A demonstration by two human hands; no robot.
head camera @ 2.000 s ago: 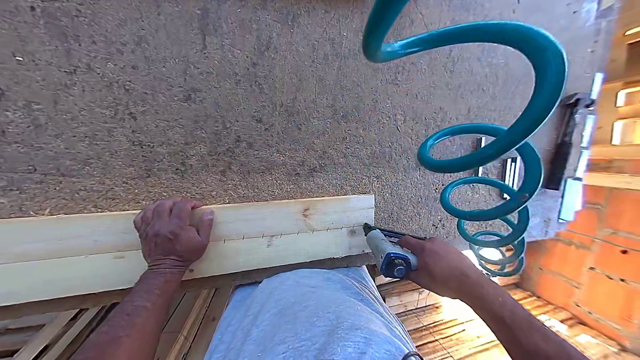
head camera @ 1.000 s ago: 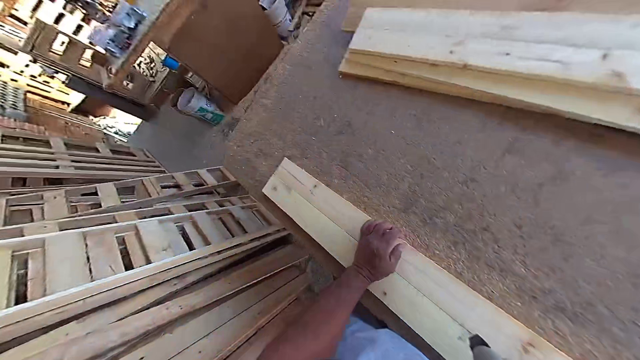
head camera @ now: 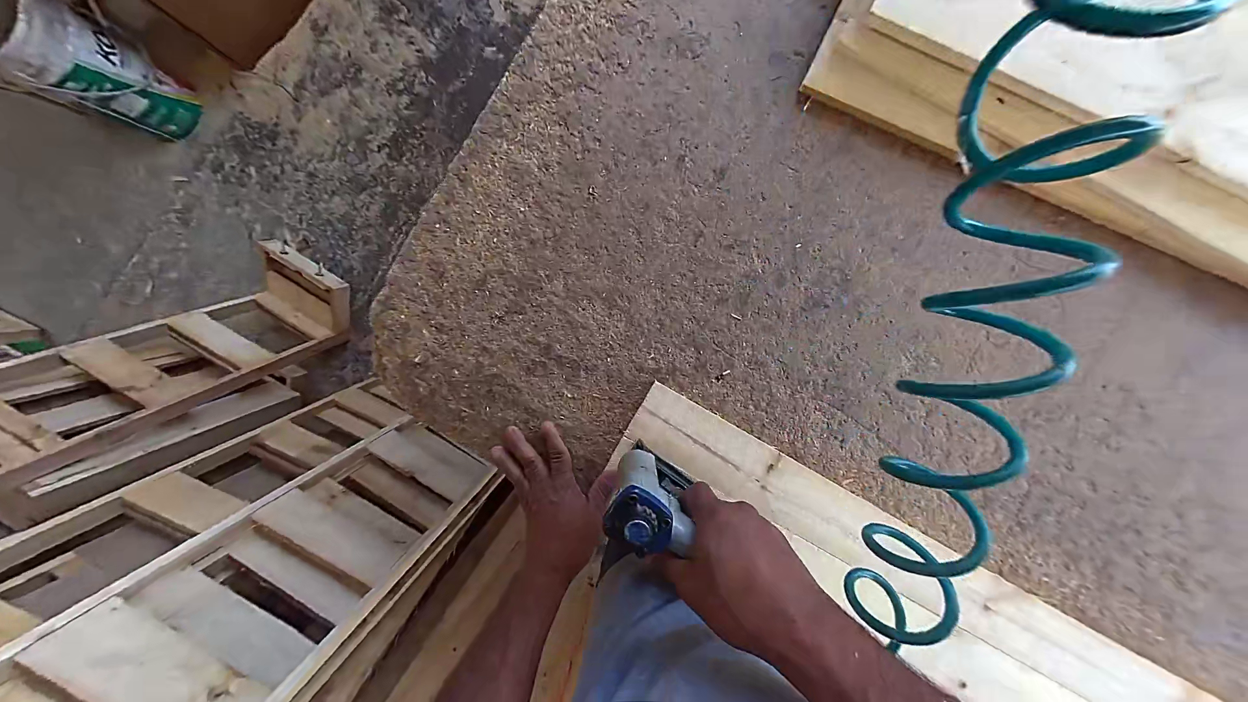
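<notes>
My right hand [head camera: 736, 570] grips a blue and grey pneumatic nailer [head camera: 645, 507], its nose over the near end of the pale wooden boards [head camera: 829, 526]. These boards lie side by side along the edge of the fibrous work surface. Just left of the nailer is my left hand [head camera: 556, 507], fingers spread, its thumb close to the tool and the board end; the thumb's contact is partly hidden. A green coiled air hose [head camera: 1014, 390] hangs at the right and passes down behind my right forearm.
Slatted wooden frames [head camera: 331, 517] lean together at the lower left. More boards [head camera: 1024, 127] are stacked on the work surface [head camera: 585, 244] at the upper right. A white and green bucket [head camera: 97, 73] lies on the floor at the upper left.
The view has shifted strongly. My left hand, pressed on the boards before, is now at their end with fingers spread. The nailer has come to that end, close to my left hand.
</notes>
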